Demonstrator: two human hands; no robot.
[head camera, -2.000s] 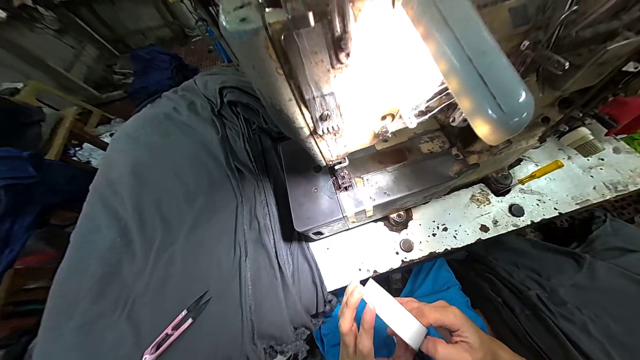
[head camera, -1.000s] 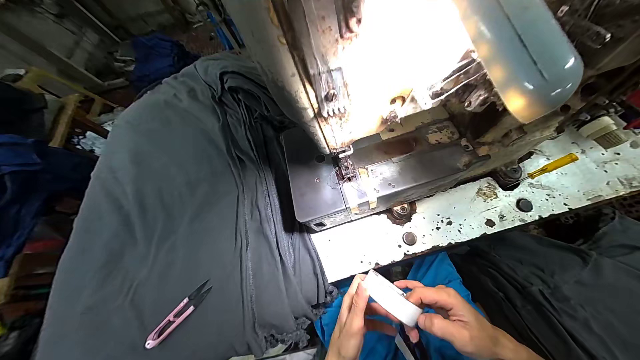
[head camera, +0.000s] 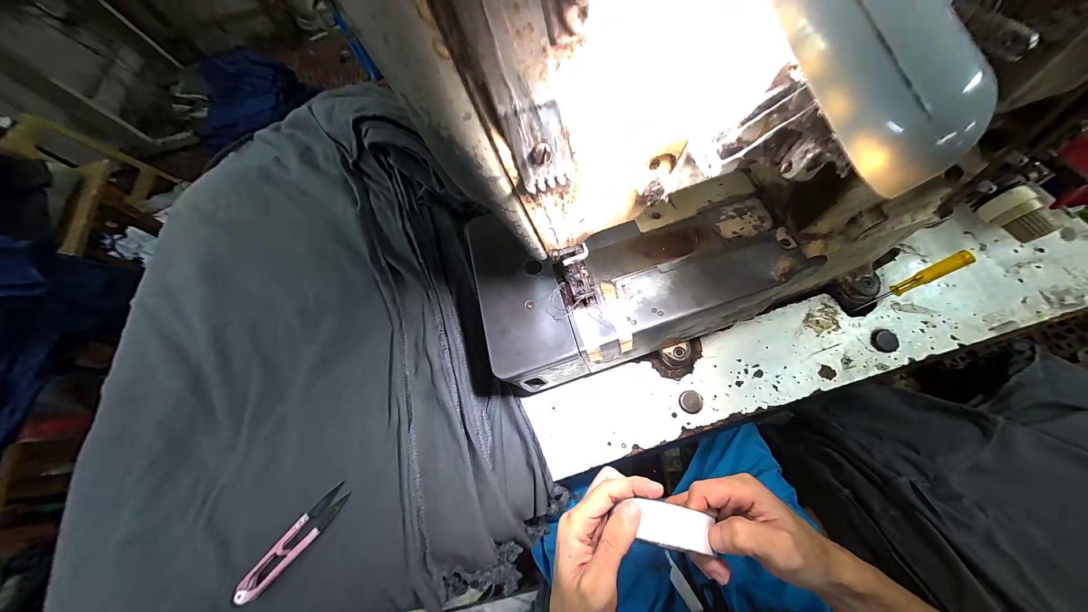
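Observation:
A roll of white tape or ribbon (head camera: 675, 526) is held between both hands over blue cloth (head camera: 731, 463) at the lower centre. My left hand (head camera: 599, 535) grips its left end with thumb and fingers. At the roll's right end, my right hand (head camera: 756, 527) pinches it. A narrow pale strip hangs below the roll. Above the hands stands an industrial sewing machine (head camera: 535, 331), its needle area lit by a bright lamp. Thread snips with pink handles (head camera: 285, 557) lie on a heap of dark grey fabric (head camera: 255, 340) to the left.
A yellow-handled screwdriver (head camera: 933, 273) lies on the worn white table edge (head camera: 765, 374). Black fabric (head camera: 960, 476) is at the lower right. Dark blue cloth (head camera: 246, 89) lies beyond the grey heap, and a yellow wooden frame (head camera: 85, 195) stands at the far left.
The white roll has turned from a steep slant to nearly level between the hands. The left hand's fingers have come over its upper left end. The snips and screwdriver remain on their surfaces.

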